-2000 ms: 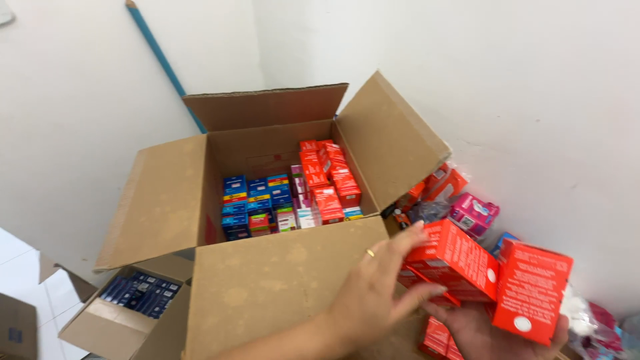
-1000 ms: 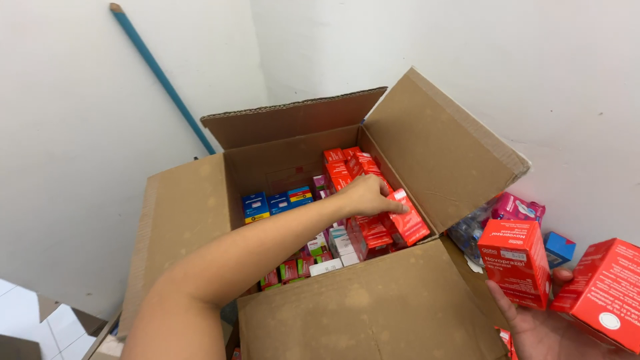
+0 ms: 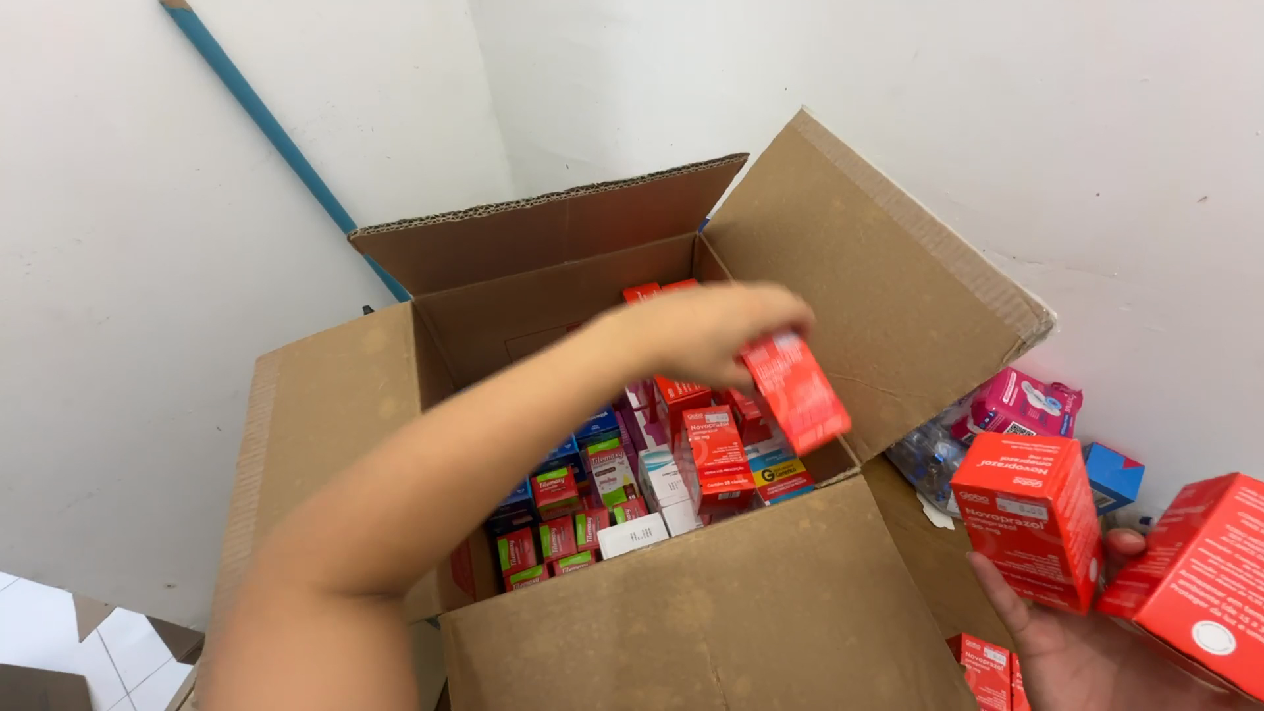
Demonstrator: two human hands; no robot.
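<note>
My left hand (image 3: 726, 331) is over the right part of an open cardboard box (image 3: 691, 632), its fingers closed on a red medicine box (image 3: 796, 392), tilted. Beneath it, inside the cardboard box, stand more red medicine boxes (image 3: 715, 449), with red-and-green cartons (image 3: 556, 491), white cartons (image 3: 633, 534) and blue ones packed to their left. My right hand (image 3: 1076, 642), at the lower right outside the box, holds two red medicine boxes, one upright (image 3: 1027, 518) and one tilted (image 3: 1200, 583) at the frame's edge. The left fingertips are partly blurred.
Beside the cardboard box on the right lie a pink packet of pads (image 3: 1022, 403), clear plastic packaging (image 3: 928, 459), a blue box (image 3: 1114, 476) and further red boxes (image 3: 986, 671) on a brown surface. A blue pole (image 3: 286, 148) leans on the white wall. The raised flaps (image 3: 869, 276) border the opening.
My left hand was at the red boxes in my right hand, then reached into the cardboard box. It is now higher over the box's right side with a red box. My right hand still holds red boxes.
</note>
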